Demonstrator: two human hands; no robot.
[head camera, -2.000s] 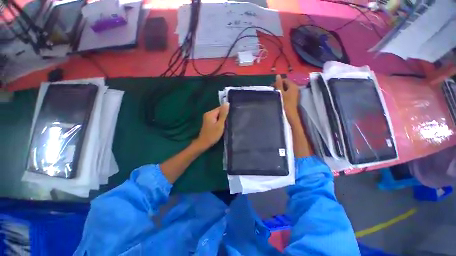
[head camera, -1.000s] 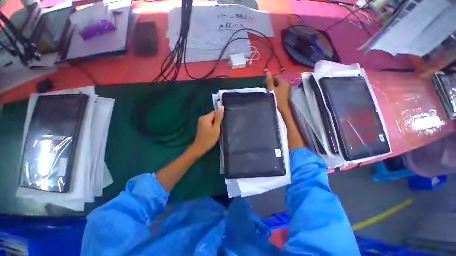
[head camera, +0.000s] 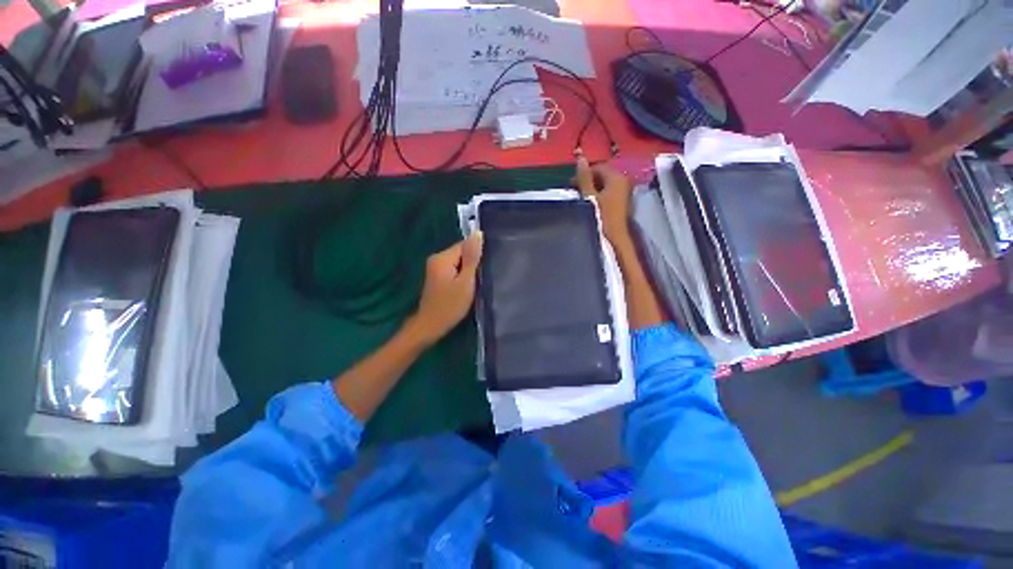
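A black tablet with a small white sticker near its lower right corner lies on white sheets at the front of the green mat. My left hand grips the tablet's left edge, thumb on top. My right hand is at the upper right corner, fingers bent, with a cable end close to the fingertips. The frames do not show whether my right hand grips the cable or the tablet's edge.
Tablets with white sheets lie left and right. Black cables hang at the back and coil on the mat. Behind are a white adapter, handwritten papers and a dark oval pad. A blue bin is on the floor.
The whole view has shifted, so the bench, tablets and hands appear slightly further left. My hands keep about the same pose at the tablet.
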